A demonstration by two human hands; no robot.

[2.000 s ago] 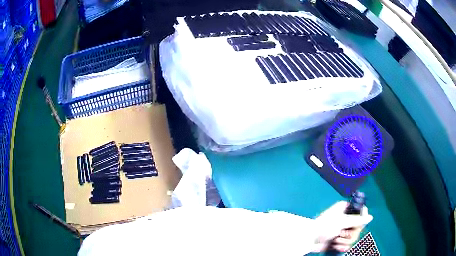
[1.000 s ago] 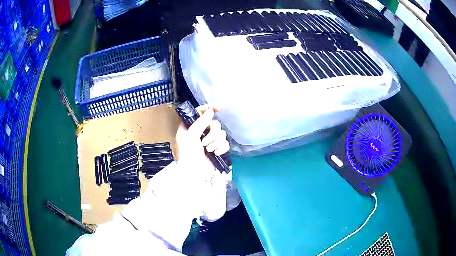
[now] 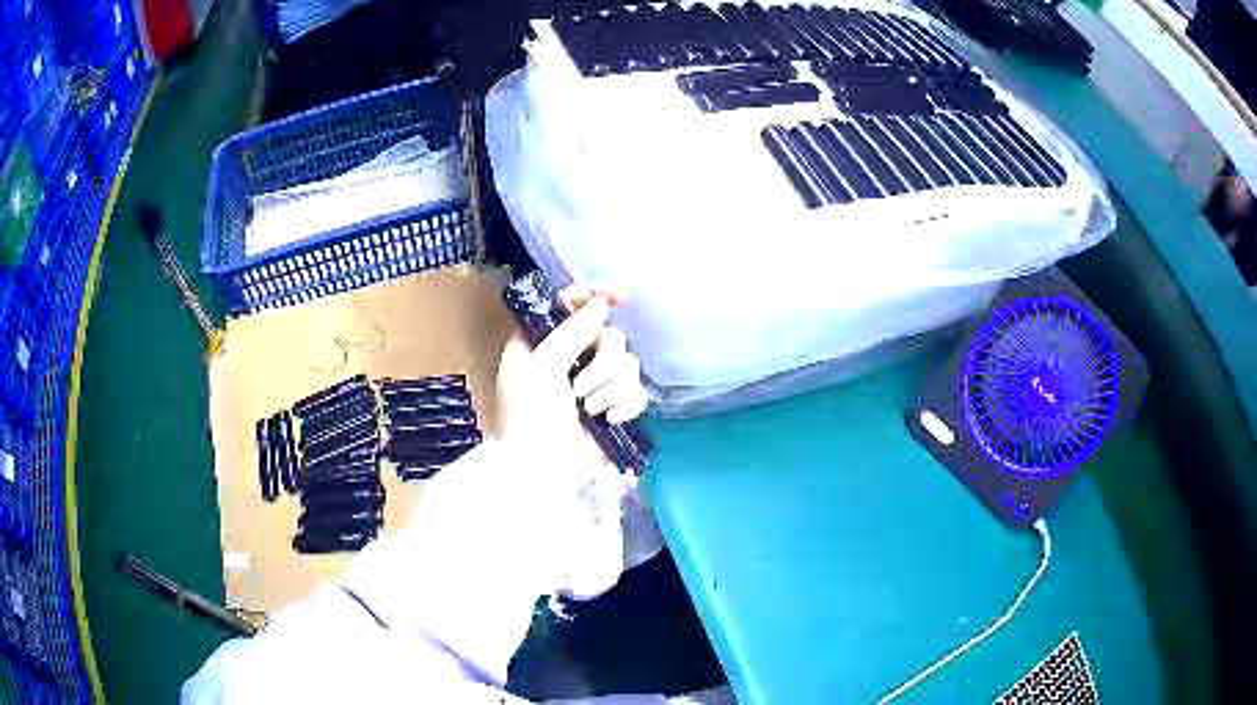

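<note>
My left hand (image 3: 579, 361), with a white sleeve coming up from the lower left, is closed around a glossy black bar (image 3: 620, 434). The bar is tilted, its upper end rising past the thumb and its lower end near the mat's left edge. My right hand is not in view. More black bars (image 3: 341, 448) lie in groups on the brown cardboard sheet (image 3: 276, 344) at left. Rows of black bars (image 3: 917, 159) lie on the white film-covered stack (image 3: 662, 255). A sheet of small black pads (image 3: 1055, 682) is cut off by the bottom edge at right.
A black fan (image 3: 1041, 386) with a glowing purple-blue grille stands at right on the teal mat (image 3: 800, 537), its white cable (image 3: 986, 631) running down. A blue basket (image 3: 345, 262) with white strips sits beyond the cardboard. Blue crates (image 3: 48, 276) line the far left. Part of a person (image 3: 1231, 207) shows at the right edge.
Two seconds ago a hand with a dark piece was at lower right by the pad sheet; that spot now shows no hand. Since one second ago, my left hand and the bar have barely moved.
</note>
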